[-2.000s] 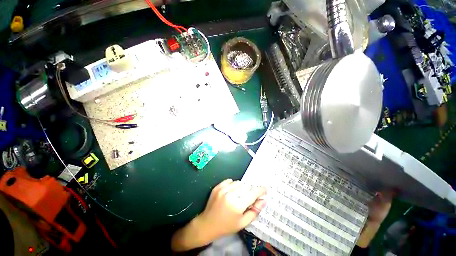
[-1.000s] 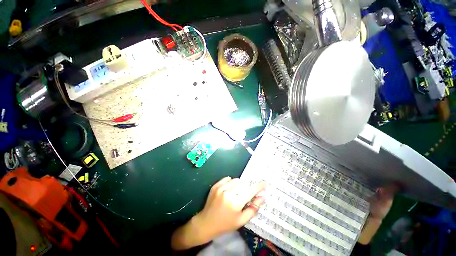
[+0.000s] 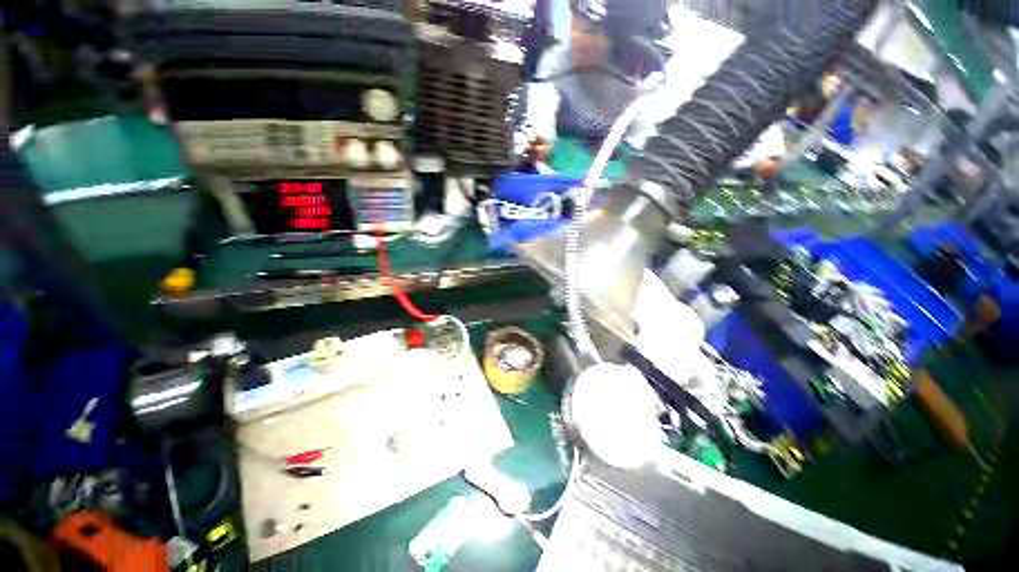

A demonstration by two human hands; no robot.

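The grey-white component sample box (image 3: 626, 520) is open at the bottom right, cut off by the lower edge, with rows of small compartments. The small green circuit board (image 3: 438, 550) lies on the dark green mat at the bottom centre, blurred and partly washed out by glare. The white lamp head (image 3: 613, 415) hangs over the box's back edge. Neither my left hand nor my right hand is in the picture.
A pale board (image 3: 358, 480) bears red and black clips. A yellowish wire-wool tub (image 3: 512, 360) stands behind. A power supply (image 3: 296, 207) with red digits is at the back. The ribbed fume hose (image 3: 743, 95) crosses the upper right. Blue bins (image 3: 771, 369) stand right.
The camera view has tilted up, so the bench things sit lower and the back shelf shows. Both hands, earlier at the sample box, are out of view. The picture is blurred.
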